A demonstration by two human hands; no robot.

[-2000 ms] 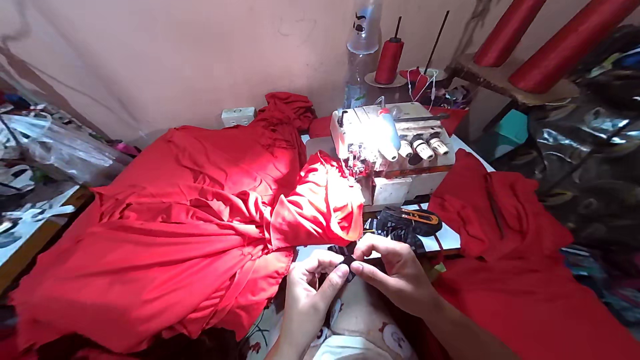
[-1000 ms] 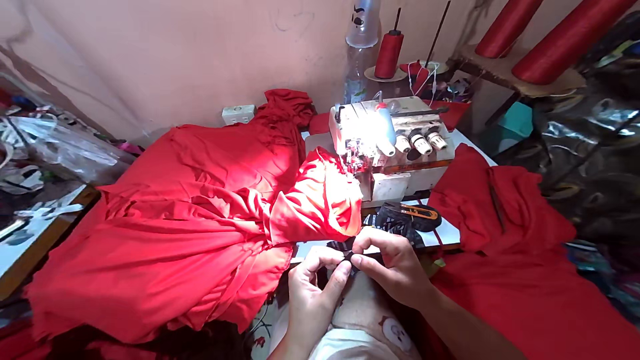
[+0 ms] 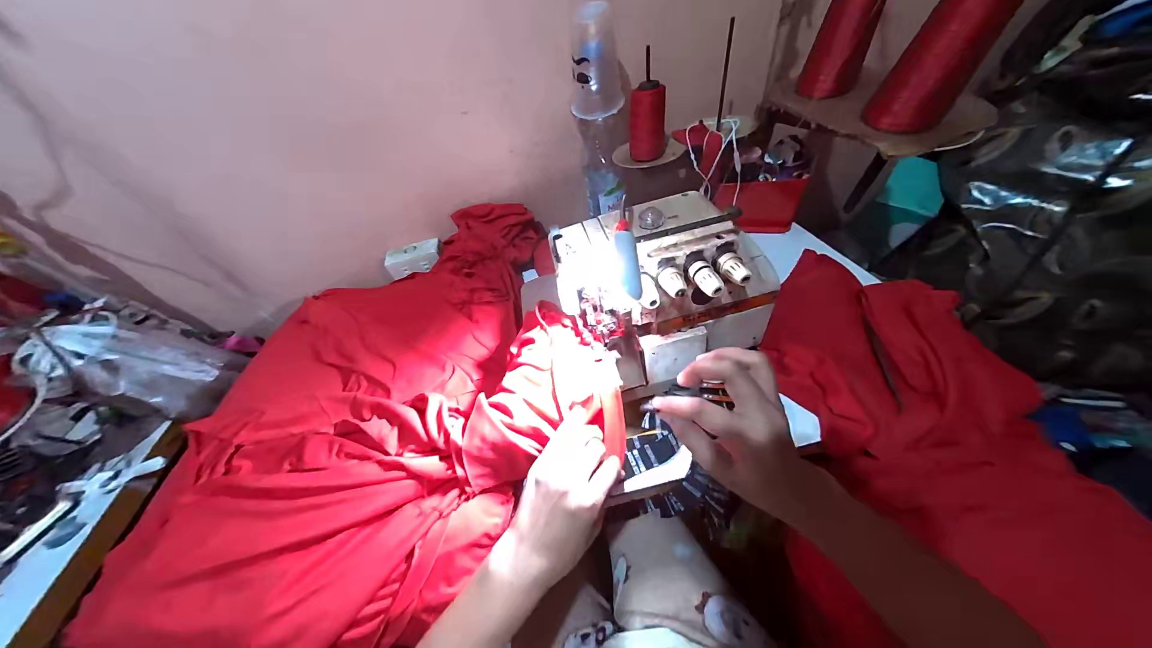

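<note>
My left hand pinches the edge of the bunched red fabric, just in front of the lit needle area of an overlock sewing machine. Right of it, my right hand has its fingers around a small black and orange tool, partly hidden by the fingers; its kind cannot be told. Black labels with white writing lie on the table edge between my hands, and more of them hang below the edge. The red fabric spreads from the machine to the left.
More red fabric drapes at the right. Red thread cones stand on a wooden stand behind, with a smaller red spool and a plastic bottle beyond the machine. A white socket box is near the wall.
My hands, earlier together over my lap at a small dark piece, have parted. The left has moved to the red fabric, the right to the black and orange tool that lay on the table.
</note>
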